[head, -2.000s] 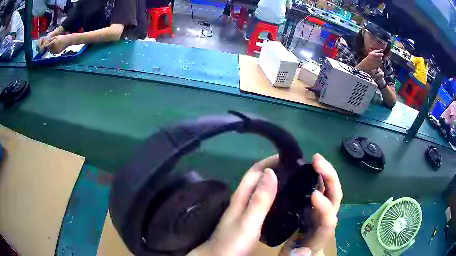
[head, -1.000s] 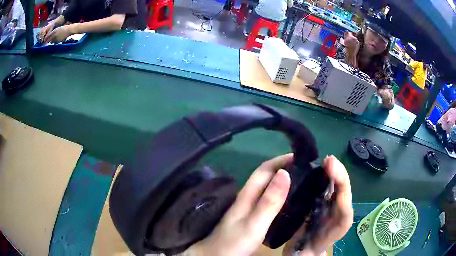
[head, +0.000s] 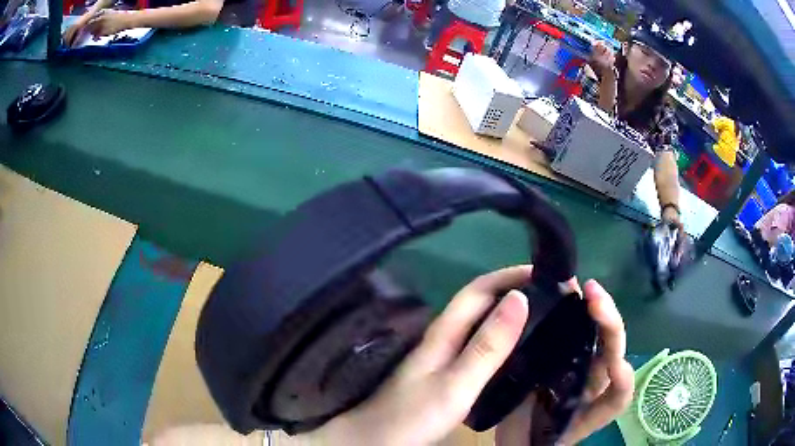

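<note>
Black over-ear headphones are held up in front of me, with the padded band arching over and the left cup's inner face showing a faint central pattern. My left hand reaches from the lower left, across the front of the left cup, with its thumb and fingers on the right ear cup. My right hand is wrapped around the outer side of that same cup, its fingers partly hidden behind it.
A tan cardboard sheet lies at left, and another is partly under the headphones. A green fan stands at right. The dark green belt carries folded headphones. Opposite, a person's hand touches a blurred dark item near pale vented boxes.
The held headphones have shifted slightly right and up in view; both hands stay on the right cup. The person opposite has reached onto the belt and touches an item there.
</note>
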